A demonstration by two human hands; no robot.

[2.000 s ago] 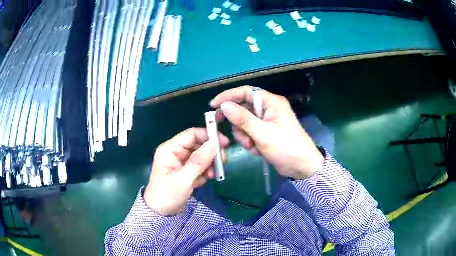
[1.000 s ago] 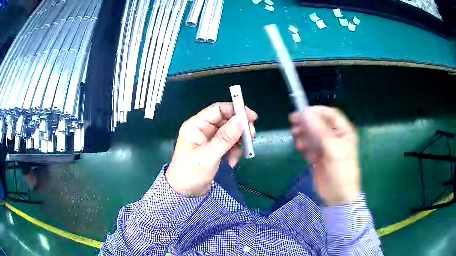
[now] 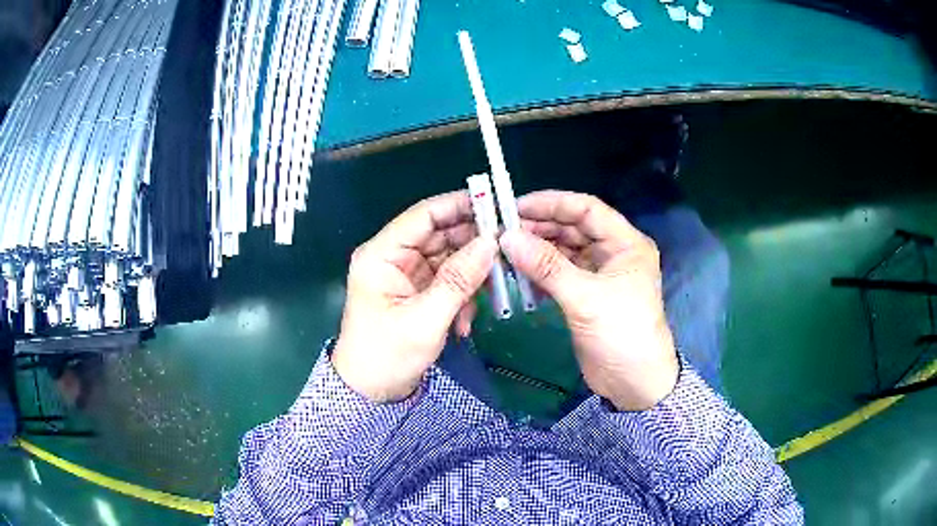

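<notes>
My left hand [image 3: 416,293] holds a short silvery tube [image 3: 481,200] between thumb and fingers. The tube has a small red mark near its top end. My right hand [image 3: 591,293] holds a longer, thin silvery-white tube [image 3: 480,98], which points up and slightly left over the bench edge. The two tubes lie side by side, close together between my hands, with their lower ends showing below my thumbs. Whether they touch is hard to tell.
Long tubes [image 3: 262,113] lie side by side at the left of the green bench [image 3: 432,103], with more stacked [image 3: 87,123] beyond a black divider. Small white pieces [image 3: 573,46] lie scattered. A black metal frame [image 3: 889,283] stands on the floor at right.
My right hand has come back from the right and turned the longer tube alongside the short one. My left hand still holds the short tube, slightly further left.
</notes>
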